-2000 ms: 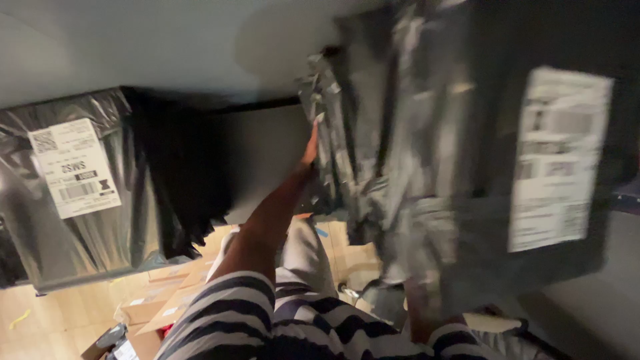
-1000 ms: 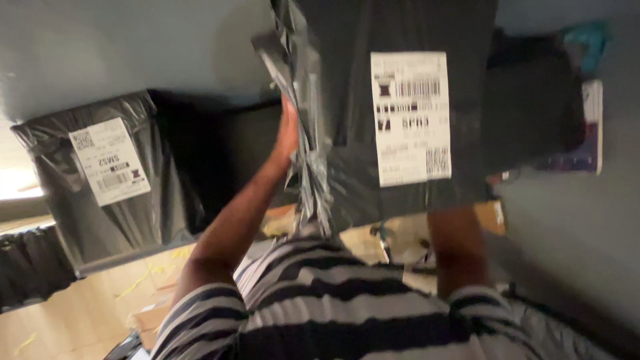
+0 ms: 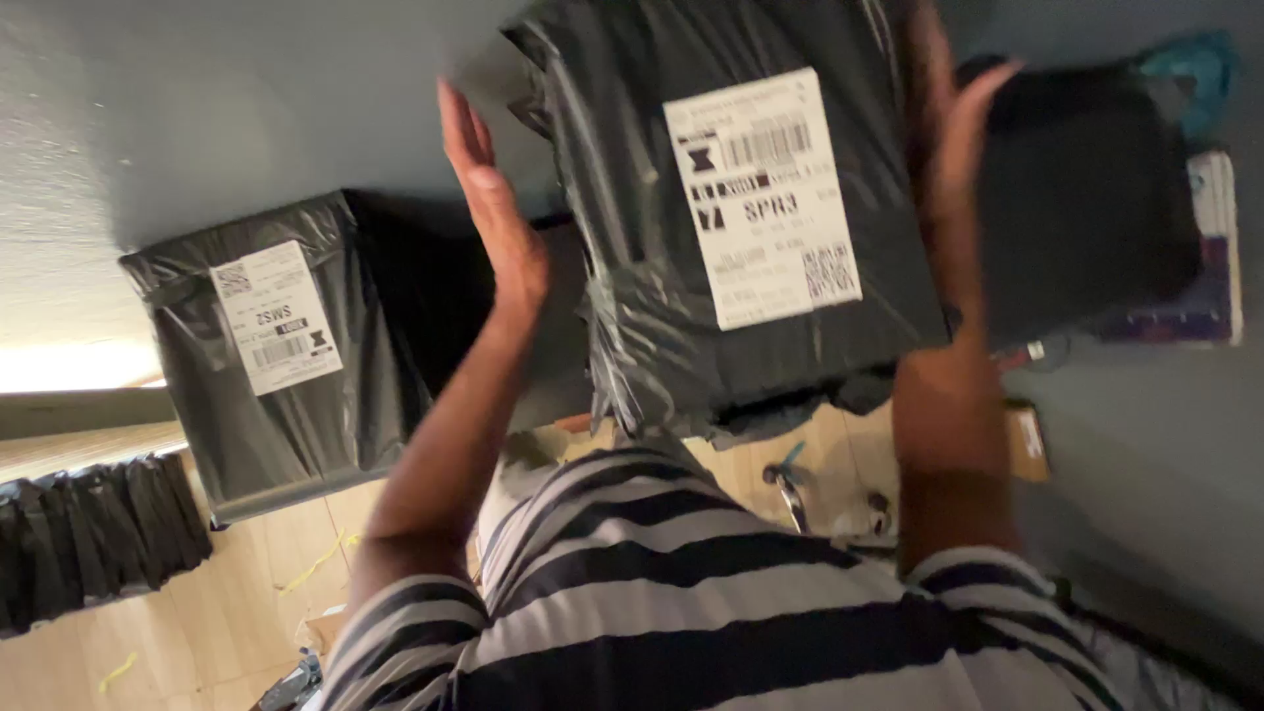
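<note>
A parcel wrapped in black plastic (image 3: pixel 632 207), with a white printed label (image 3: pixel 765 197), stands in front of me at the upper middle. My left hand (image 3: pixel 494 188) is off its left side, fingers apart, with a gap between palm and plastic. My right hand (image 3: pixel 953 128) lies along the parcel's right side, blurred, its thumb pointing away; whether it presses on the plastic is hard to tell. A second black-wrapped parcel (image 3: pixel 385 395) with a white label (image 3: pixel 276 316) stands to the left.
Behind my right hand is a dark object (image 3: pixel 1086 197), with a teal item (image 3: pixel 1190 84) and a white and purple package (image 3: pixel 1220 257) beside it. Pleated black material (image 3: pixel 99 533) is at lower left. Yellow strips (image 3: pixel 314 568) lie on the light floor (image 3: pixel 217 622).
My left hand has come away from the parcel's left side, which it touched one second ago. My right hand, hidden then, now shows at the right side. The parcel has tilted slightly.
</note>
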